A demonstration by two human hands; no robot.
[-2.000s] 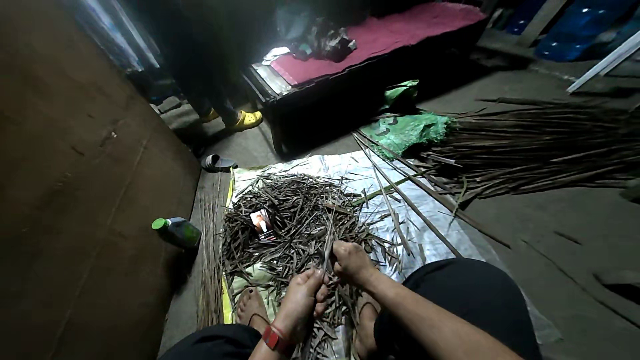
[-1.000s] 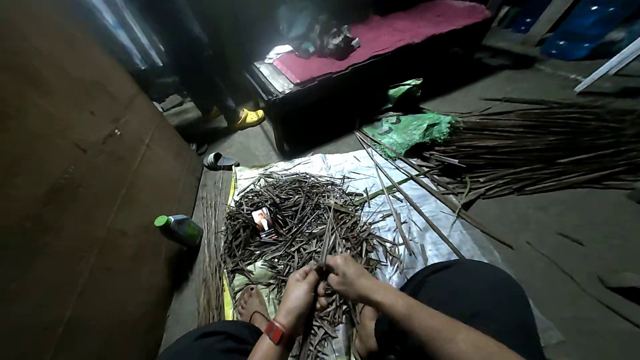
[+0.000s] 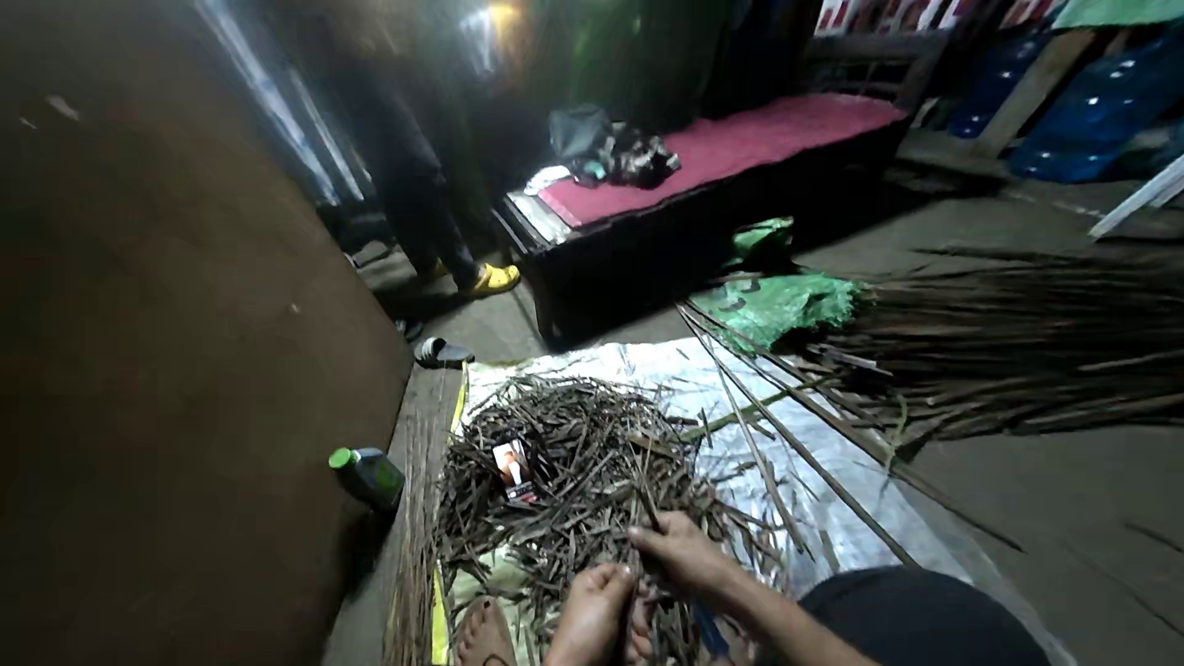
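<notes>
My left hand (image 3: 594,606) is closed at the bottom centre, thumb up, around what looks like a thin dark plant strip. Just to the right and slightly higher, my right hand (image 3: 683,553) pinches a narrow dark stalk (image 3: 649,504) that points up and away. Something blue, too blurred to name, shows below my right wrist. Beneath both hands lies a heap of short dark plant strips (image 3: 573,444) on a white woven plastic sheet (image 3: 832,518). A small picture-printed packet (image 3: 513,467) rests on the heap.
Long brown stalks (image 3: 1017,342) lie at right beside a green plastic sack (image 3: 786,305). Thin sticks (image 3: 413,555) run along the left edge, near a green-capped bottle (image 3: 370,476) and a board wall (image 3: 185,324). A person in yellow clogs (image 3: 493,279) stands by a red-covered bench (image 3: 740,157).
My hands stay close together over the heap, with small shifts of the fingers. The view has tilted up a little.
</notes>
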